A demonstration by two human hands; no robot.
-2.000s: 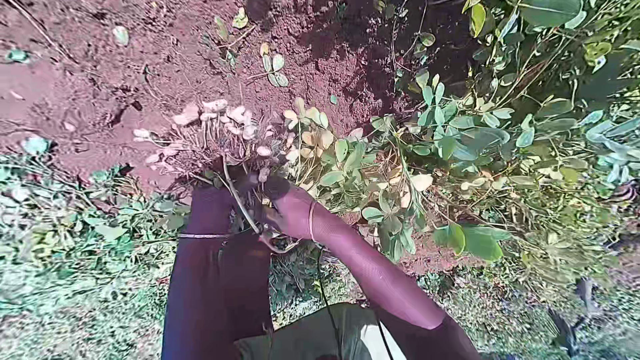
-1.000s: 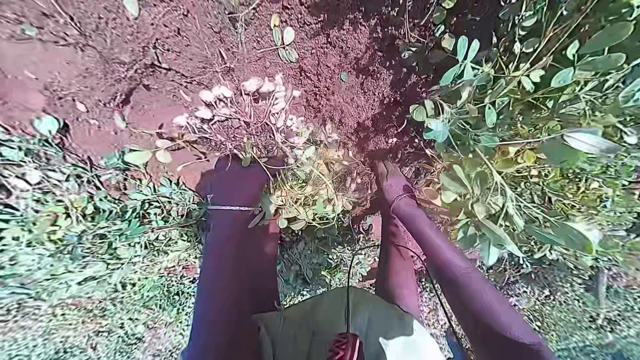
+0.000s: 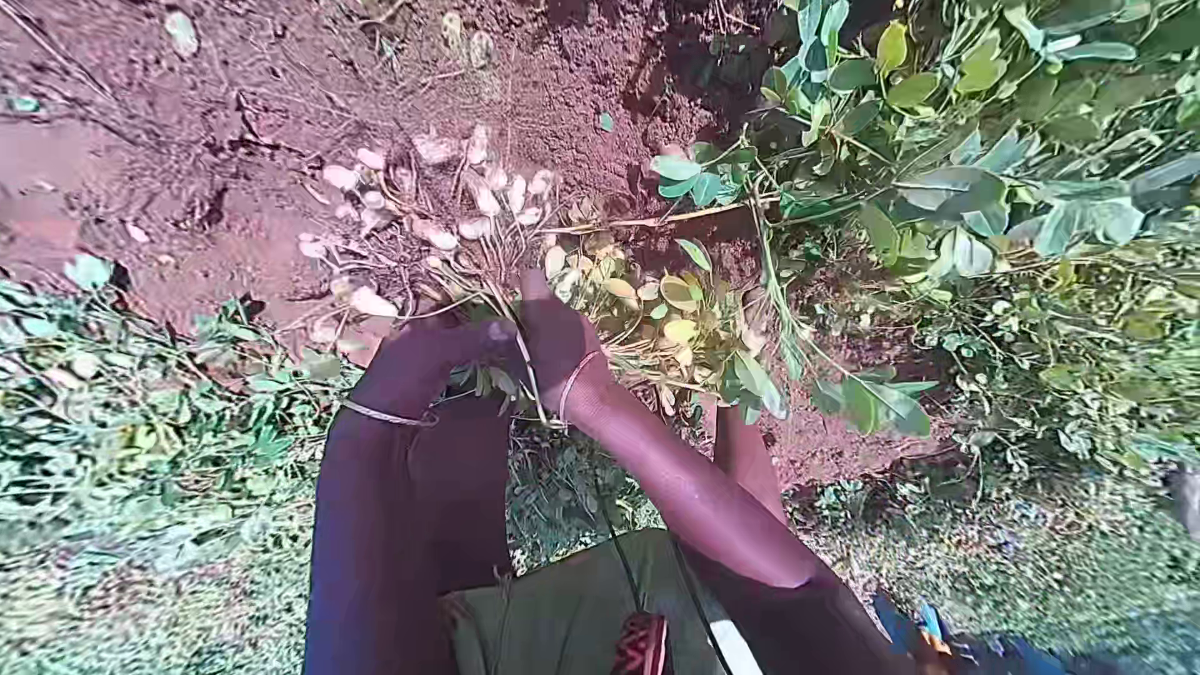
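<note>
A bunch of pulled peanut plants, with pale peanut pods (image 3: pixel 478 202) and thin roots at its top, lies across the middle of the head view. My left hand (image 3: pixel 436 352) is at the base of the bunch on its left, fingers partly hidden in shadow. Close against it, my right hand (image 3: pixel 558 328) is closed around the stems just below the pods. Yellowing peanut leaves (image 3: pixel 656 305) spread to the right of my right hand, and a leafy green stem (image 3: pixel 769 244) lies beyond them.
Bare reddish soil (image 3: pixel 581 84) stretches behind the pods. Dense green peanut plants (image 3: pixel 984 197) stand at the right. Cut or uprooted greenery (image 3: pixel 169 412) covers the ground at the left. My bare leg (image 3: pixel 745 459) shows behind my right forearm.
My right hand has come back left from the soil and plants at the right to the stems beside my left hand. A leafy stem now lies right of the bunch.
</note>
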